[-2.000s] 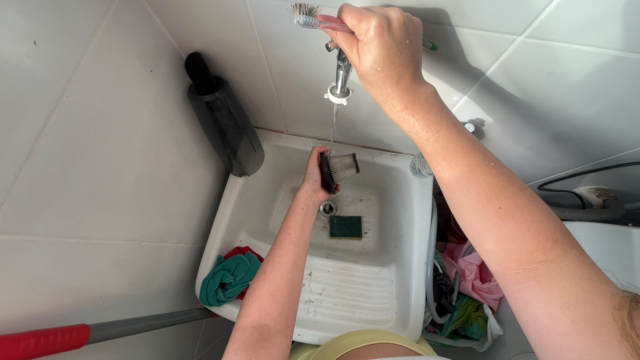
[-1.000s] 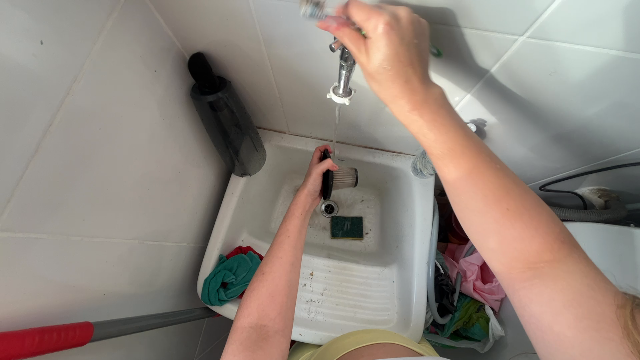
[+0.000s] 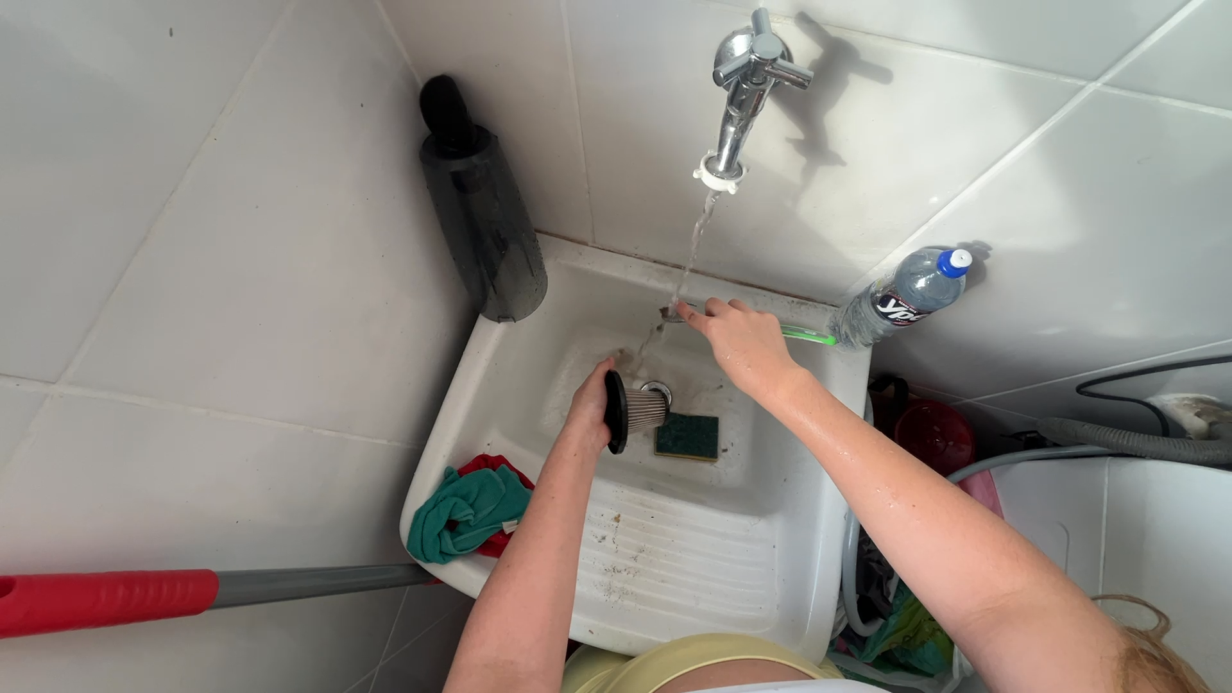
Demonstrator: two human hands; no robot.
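My left hand point(image 3: 589, 404) grips the black rim of a pleated cylindrical filter point(image 3: 645, 409), held low in the white laundry sink point(image 3: 780, 577), with its pleats pointing right. Above and to the right of it, my right hand point(image 3: 739, 342) holds a toothbrush point(image 3: 807, 335) with a green handle end; its bristle head is in the stream of water point(image 3: 700, 236). That water runs from the chrome tap point(image 3: 749, 96) on the tiled wall. A green scouring sponge point(image 3: 687, 436) lies on the basin floor beside the drain point(image 3: 655, 390).
A dark translucent canister point(image 3: 486, 221) stands on the sink's back left corner, a detergent bottle point(image 3: 905, 294) on the back right. Teal and red cloths point(image 3: 472, 510) lie on the left rim. A red and grey pole point(image 3: 318, 583) reaches the sink from the left.
My right hand, with the toothbrush, has come down from beside the tap handle into the water stream. My left hand and the filter have moved lower, away from the stream. The tap handle is now uncovered.
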